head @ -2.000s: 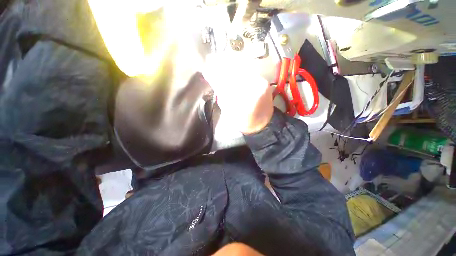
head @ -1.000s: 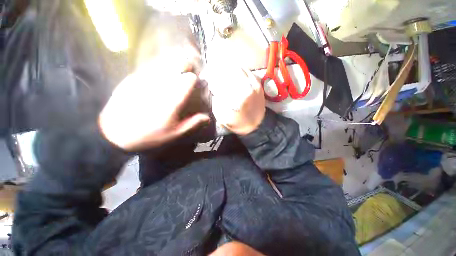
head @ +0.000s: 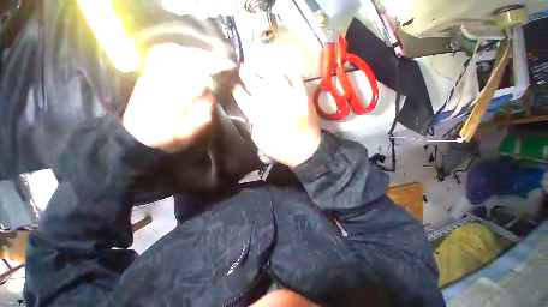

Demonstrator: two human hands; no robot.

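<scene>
A dark, shiny leather-like panel (head: 228, 150) lies folded in front of me, beneath and between my hands, and hangs toward my lap. My left hand (head: 171, 99) rests on the panel at centre left, its fingers washed out by glare. My right hand (head: 279, 114) lies at the panel's right edge, palm down, also overexposed. Whether either hand pinches the material cannot be made out. Small metal parts of the sewing machine (head: 267, 33) show just above my right hand. The needle and stitch line are lost in glare.
Red-handled scissors (head: 342, 81) lie right of my right hand. A black strip (head: 411, 84) and a slim pinkish stick (head: 390, 36) lie beyond them. The machine's cream body (head: 462, 15) is at the upper right. A bright lamp (head: 111, 36) glows upper left. A yellow bundle (head: 468, 249) sits lower right.
Since two seconds ago my left hand has come into view over the panel, which is now more folded. My right hand stays near the panel's right edge; its fingers now look more extended.
</scene>
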